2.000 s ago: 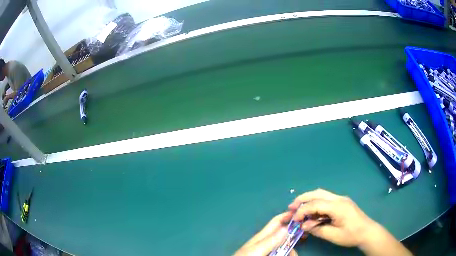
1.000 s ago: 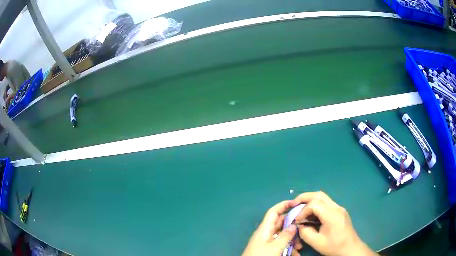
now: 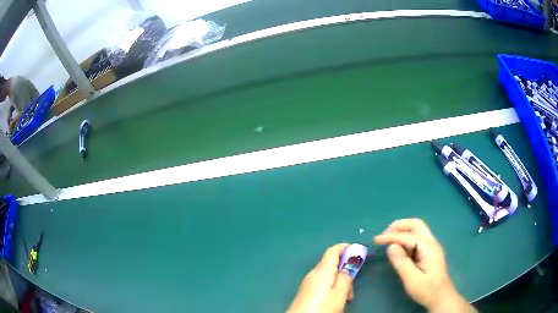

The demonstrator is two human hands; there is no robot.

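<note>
My left hand (image 3: pixel 325 280) is shut on a pale purple handle housing (image 3: pixel 353 259) near the table's front edge. The housing's rounded end points up and away, with its dark and reddish inner parts showing; the rest is hidden by my fingers. My right hand (image 3: pixel 420 261) is just right of the housing, apart from it, with fingers curled and thumb near the index finger. A thin dark line shows at its fingertips, perhaps tweezers, too blurred to be sure.
Several waiting units (image 3: pixel 477 182) lie at right, one housing (image 3: pixel 516 167) apart, beside a heaped blue bin (image 3: pixel 525 104). Yellow-handled cutters (image 3: pixel 33 259) lie at far left. One unit (image 3: pixel 84 139) is on the belt (image 3: pixel 275 98). A tiny white speck (image 3: pixel 361 231) lies beyond my hands. A person (image 3: pixel 21 93) sits at far left.
My right hand has moved off the housing to the right. The housing's rounded end is now uncovered in my left hand. The unit on the belt has shifted left.
</note>
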